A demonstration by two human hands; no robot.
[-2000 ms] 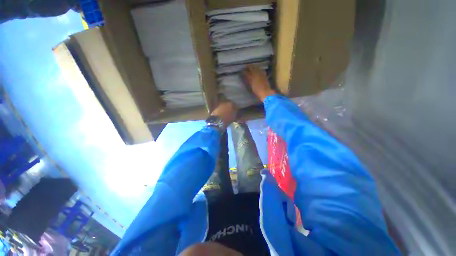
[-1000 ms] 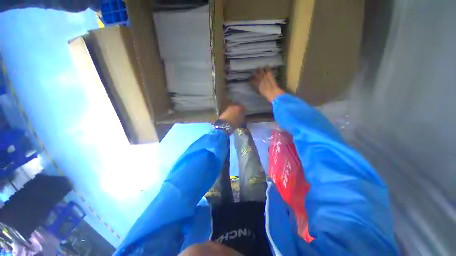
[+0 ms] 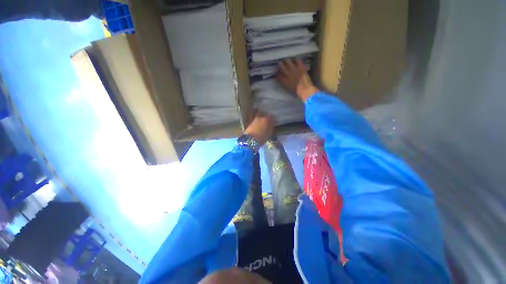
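An open brown carton (image 3: 239, 61) has a cardboard divider and two compartments. The right compartment holds a tightly packed row of wrapped parts (image 3: 282, 34) with white and dark edges. My right hand (image 3: 294, 76) lies on the row with its fingers spread, at a gap between parts; its fingertips are partly hidden. My left hand (image 3: 261, 127) is at the near edge of the carton beside the nearest wrapped parts, and its fingers are blurred. The left compartment holds more white wrapped parts (image 3: 206, 89).
Carton flaps (image 3: 119, 94) stick out at the left and right. A red plastic bag or box (image 3: 322, 183) and clear film lie below my right forearm. A blue pallet corner (image 3: 118, 15) shows at the top left. A grey wall is at the right, blue stools at the lower left.
My right hand has moved slightly up along the row, and the nearest parts lean with a wider gap behind them. My left hand stays near the carton's near edge.
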